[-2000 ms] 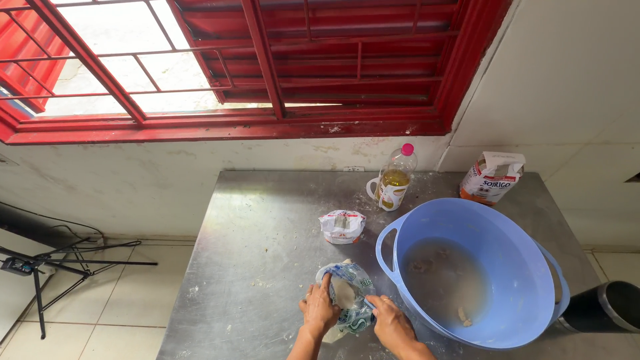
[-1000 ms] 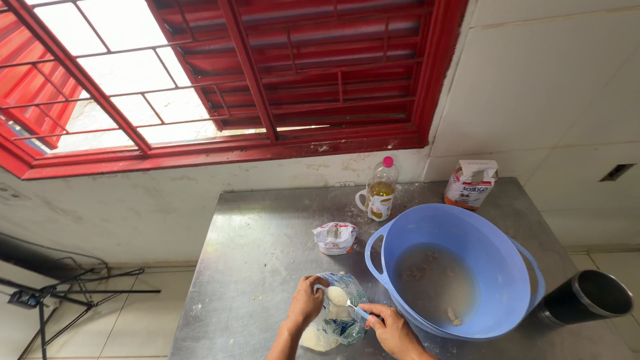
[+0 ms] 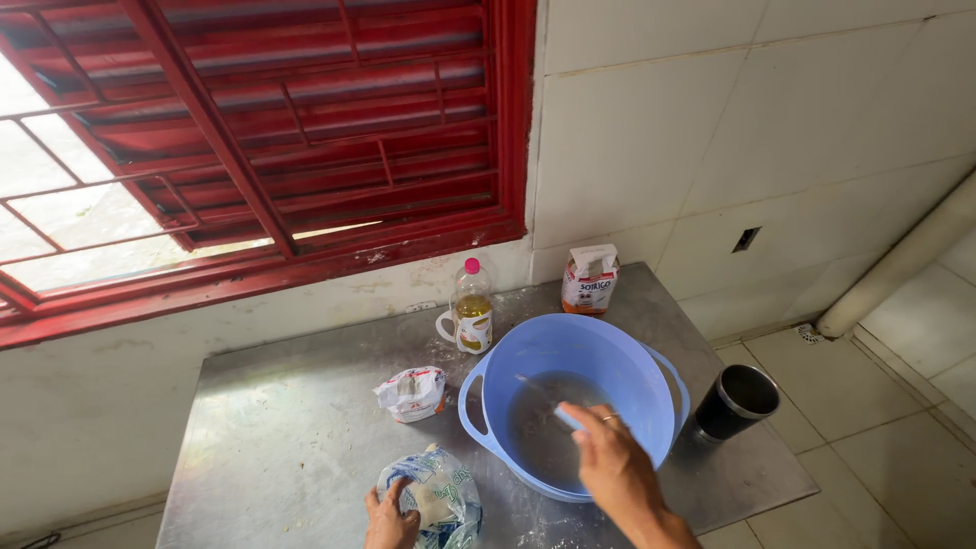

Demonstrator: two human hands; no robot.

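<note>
My right hand [image 3: 614, 457] grips the light blue handle of a spoon [image 3: 566, 416] over a blue plastic tub [image 3: 595, 329]; the spoon's far end is blurred. Cloudy brownish liquid [image 3: 545, 427] with some lumps lies in the bottom of the tub. At the table's front edge, my left hand [image 3: 393, 515] rests its fingers on a clear printed plastic bag [image 3: 450, 496] with pale contents. Behind that bag sits a crumpled, partly used paper packet [image 3: 412, 394].
A mug [image 3: 473, 332] stands against a pink-capped bottle of yellow oil [image 3: 473, 305] by the wall. A paper flour bag [image 3: 591, 282] is behind the tub, and a black tumbler [image 3: 736, 404] at its right. All stand on a metal table [image 3: 252, 450].
My right hand has moved with the spoon from the plastic bag to over the tub. The white powder seen in the spoon before can no longer be made out. The view has swung right.
</note>
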